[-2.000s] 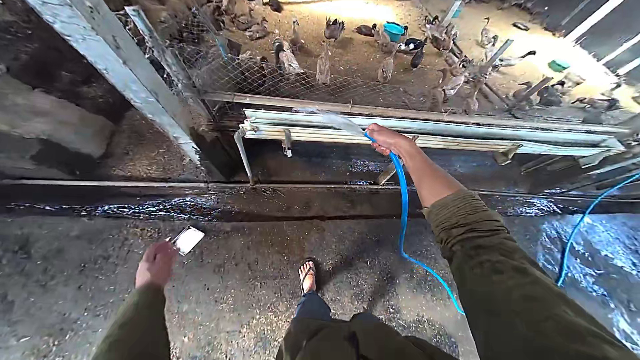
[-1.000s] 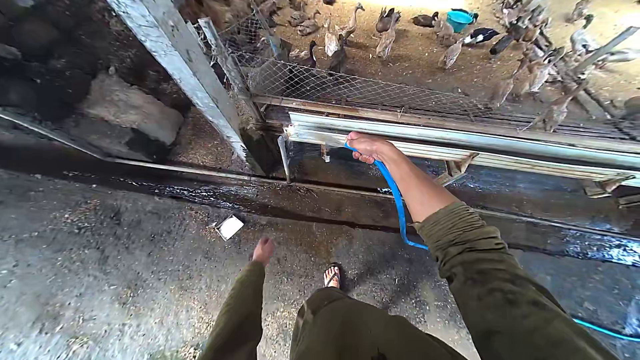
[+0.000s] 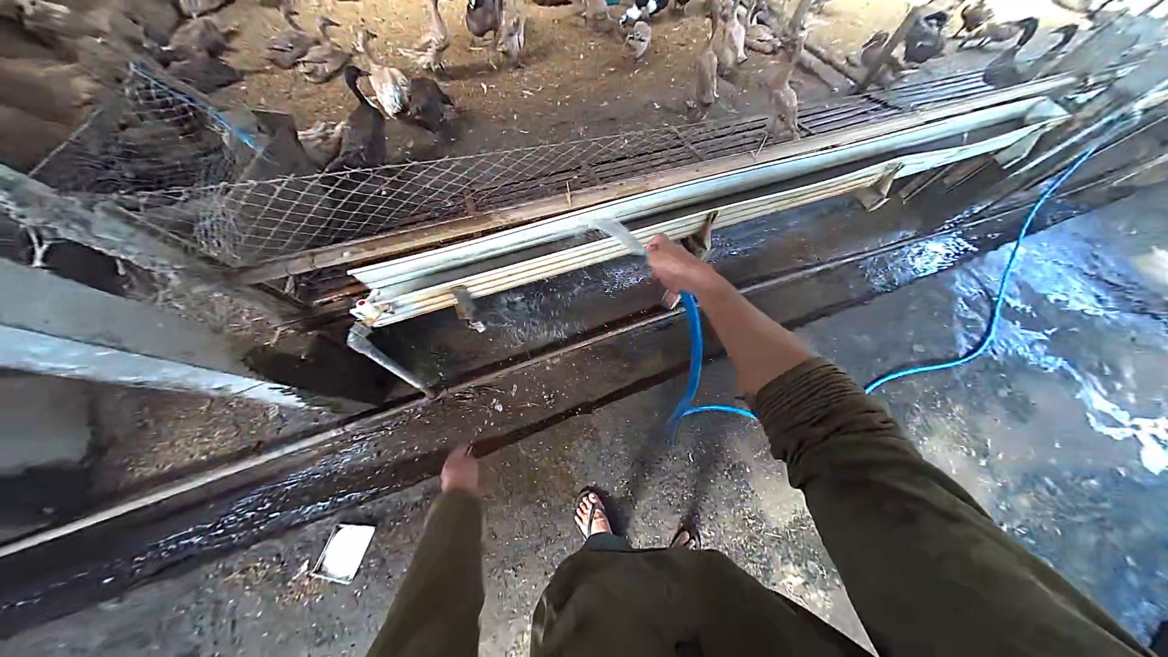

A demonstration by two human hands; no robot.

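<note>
My right hand (image 3: 677, 265) grips the end of a blue hose (image 3: 695, 342), and water sprays from it toward the upper left into a long white trough (image 3: 511, 239). The hose hangs below the hand, bends on the floor and runs off to the right. My left hand (image 3: 460, 471) is held low over the edge of the wet gutter (image 3: 547, 388) and touches nothing that I can see; its fingers are too small and blurred to read. A grey drain pipe (image 3: 383, 359) slopes down from the left end of the trough.
Several ducks (image 3: 363, 128) stand behind wire netting (image 3: 365, 196) beyond the trough. A concrete post (image 3: 137, 356) stands at the left. A white rectangular object (image 3: 347, 552) lies on the floor left of my left arm. The concrete floor (image 3: 1049, 365) at the right is wet.
The view has shifted and turned. The water, aimed at the trough's left end one second ago, now strikes farther right along it. My right hand still grips the hose.
</note>
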